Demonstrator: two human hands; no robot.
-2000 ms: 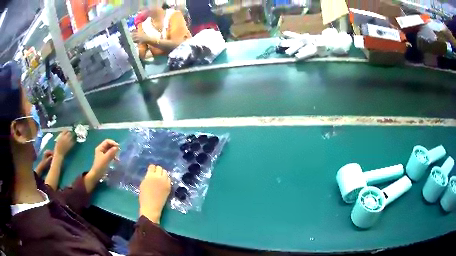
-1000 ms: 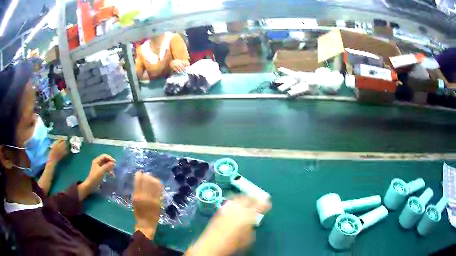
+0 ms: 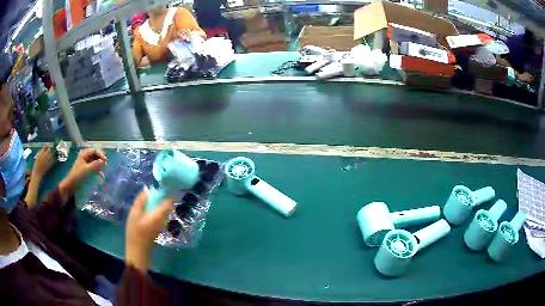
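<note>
Neither of my hands is in view. A mint-green handheld unit (image 3: 240,173) stands on its drum head nearest in front, its handle pointing down-right with a small dark opening. The neighbour's hand (image 3: 140,224) holds a second mint unit (image 3: 177,170), slightly blurred, above the clear plastic film (image 3: 119,179). Black round parts (image 3: 190,203) lie in rows on the film, partly hidden by that unit. At right lie two more mint units, one with its drum on its side (image 3: 375,223) and one grille up (image 3: 395,251).
Several mint units (image 3: 481,227) stand farther right beside a gridded white paper sheet (image 3: 533,203). A pale edge strip (image 3: 299,150) separates the green bench from the dark conveyor (image 3: 251,113). A masked neighbour sits at left. Across are a person in orange, cartons and white units (image 3: 334,63).
Two mint units arrived beside the film with a bare hand reaching from below. That hand has left the picture. The neighbour has taken up one unit; the other remains. The view has shifted.
</note>
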